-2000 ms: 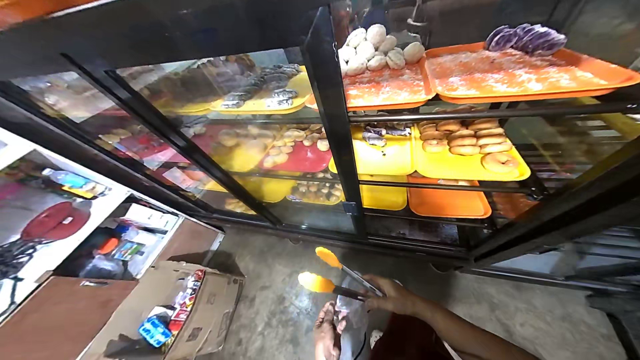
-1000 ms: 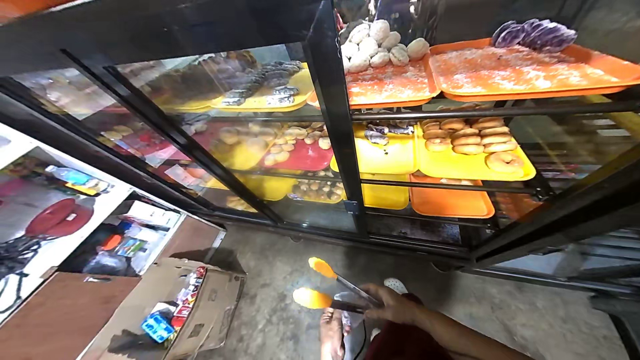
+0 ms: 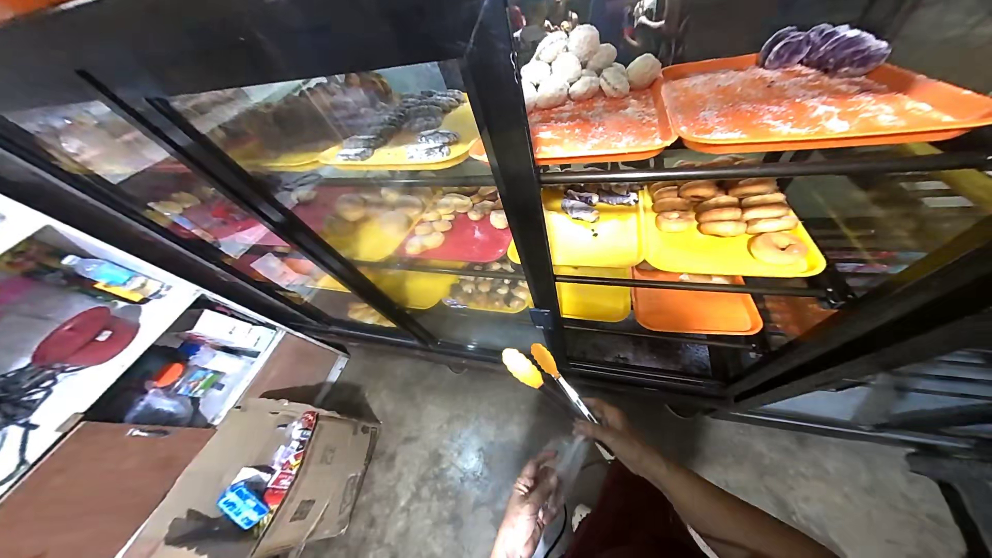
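Note:
My right hand (image 3: 616, 438) grips serving tongs (image 3: 573, 399) with yellow-orange tips; the tips stand close together, in front of the display case's lower frame. Below and left of it, my left hand (image 3: 536, 488) is palm up with a clear plastic bag (image 3: 572, 459) at its fingers. In the case, ring doughnuts (image 3: 721, 209) lie on a yellow tray (image 3: 682, 256), beside a yellow tray (image 3: 597, 240) with a few dark purple pastries (image 3: 581, 205). On the top shelf are sugar-dusted round buns (image 3: 570, 66) and purple pastries (image 3: 825, 50) on sugar-strewn orange trays (image 3: 798, 105).
The case's black upright (image 3: 511, 186) and glass panes stand before more trays at left. An open cardboard box (image 3: 333, 480) with packets sits on the floor at lower left, beside a white cabinet (image 3: 263, 353) holding a bottle and a red bag. A slanting black door frame (image 3: 860, 325) stands at right.
The tongs' tips, apart in the earlier frames, are now closer together. The tongs have swung to point more steeply toward the case, in my right hand.

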